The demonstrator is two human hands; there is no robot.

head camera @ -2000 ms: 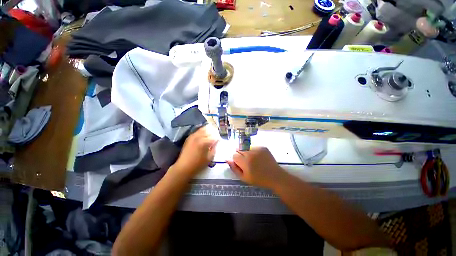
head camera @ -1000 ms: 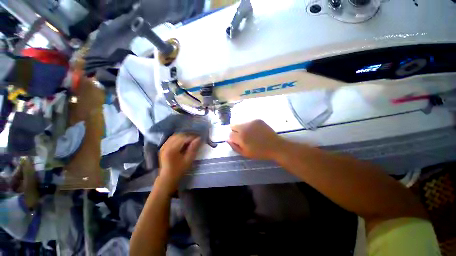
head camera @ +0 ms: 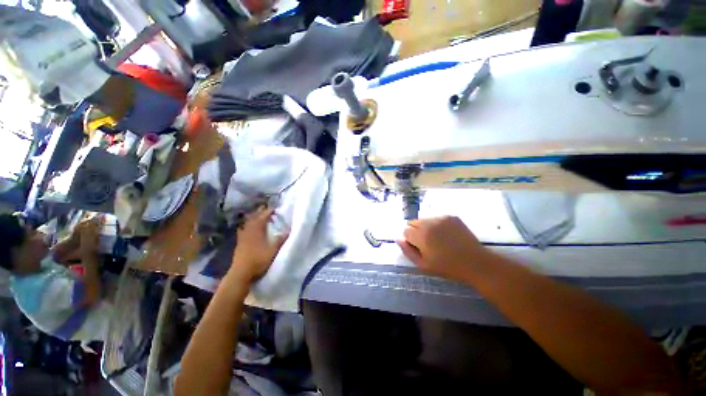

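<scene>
The garment panel [head camera: 298,267], pale side up with a dark edge, lies left of the needle area and hangs over the table's front edge. My left hand [head camera: 259,240] is on it, thumb and fingers gripping the cloth. My right hand [head camera: 440,244] rests on the white machine bed just right of the presser foot [head camera: 411,203], fingers curled; whether it holds anything is hidden. The white sewing machine [head camera: 495,147] with a blue stripe spans the right side. The cloth is clear of the presser foot.
A stack of dark grey panels [head camera: 306,69] lies behind the machine's left end. A pale folded piece [head camera: 542,216] lies under the machine arm. A brown wooden surface [head camera: 174,240] is at left. Another person [head camera: 46,286] sits at far left. Grey cloth is heaped below the table.
My left hand has moved left, away from the needle, with the panel. The panel now spreads towards the front edge. My right hand stays beside the presser foot. The view has shifted.
</scene>
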